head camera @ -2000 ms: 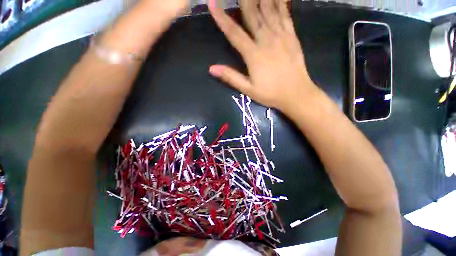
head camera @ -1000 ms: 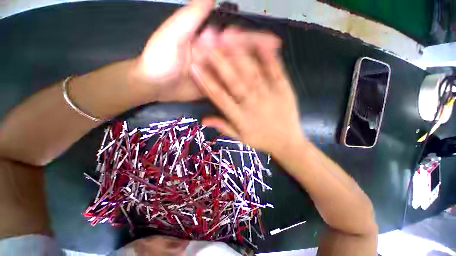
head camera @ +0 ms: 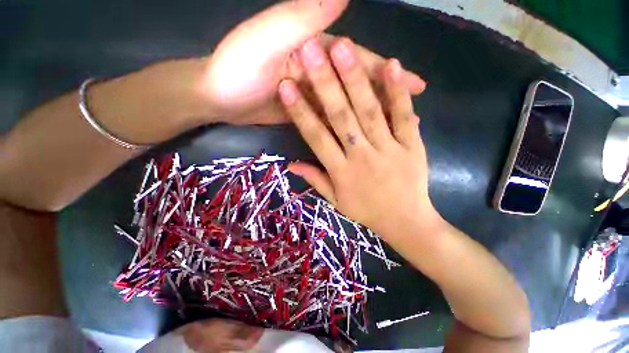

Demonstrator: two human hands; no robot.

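My left hand (head camera: 265, 65) is palm up at the top centre, with a silver bangle on the wrist. My right hand (head camera: 369, 152) lies back up across its fingers. The hands touch, and whatever might be between them is hidden. Below them lies a large loose pile of thin white, silver and red strips (head camera: 241, 241). A single strip (head camera: 403, 319) lies apart at the pile's lower right.
A smartphone (head camera: 536, 148) lies at the right on the dark tabletop (head camera: 476, 269). A white round object (head camera: 616, 149) and a small whitish phone unit (head camera: 597, 265) are at the right edge. A worn white rail (head camera: 531, 43) crosses the top right.
Both hands came down from the top edge and were brought together; the right fingers now lie spread over the left hand. The view has shifted, and the smartphone sits lower and further right.
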